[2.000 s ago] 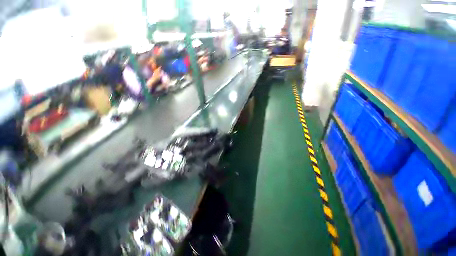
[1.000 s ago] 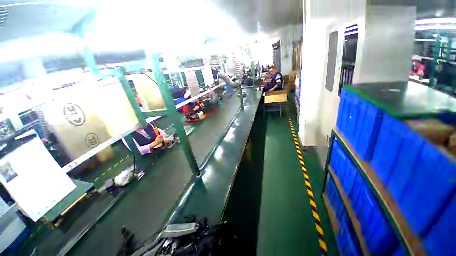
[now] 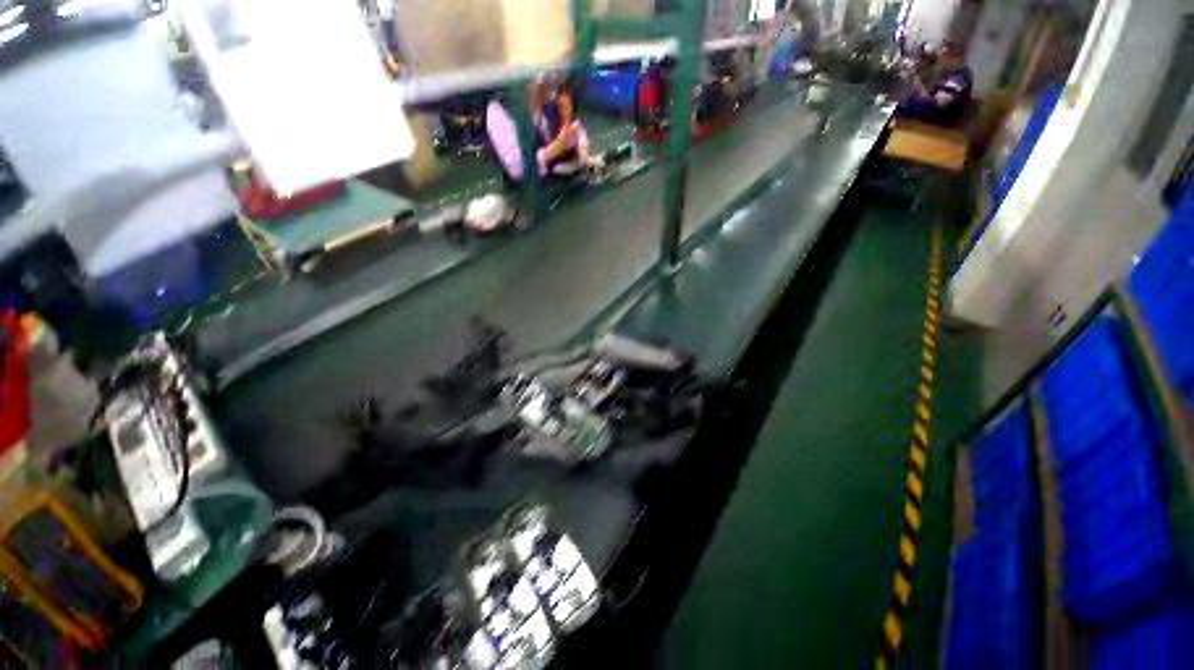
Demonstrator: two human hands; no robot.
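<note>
Neither of my hands is in view. Several open electronic units with white and metallic boards lie side by side at the bottom centre, on the dark-green bench. Behind them is a blurred pile of black cords and grey housings, with some boards showing. A white power strip with black wires stands at the left. A multimeter with yellow-orange edges is at the lower left. A coiled white cable lies beside the green shelf. The frame is blurred, so small parts cannot be told.
The long bench runs away to the upper right, with a green post at it. A person sits across the line, another at the far end. Right of the aisle stand blue bins. Yellow-black tape marks the floor.
The view has turned down and to the left. The open units, power strip and multimeter have come into view; the aisle and blue bins have shifted right.
</note>
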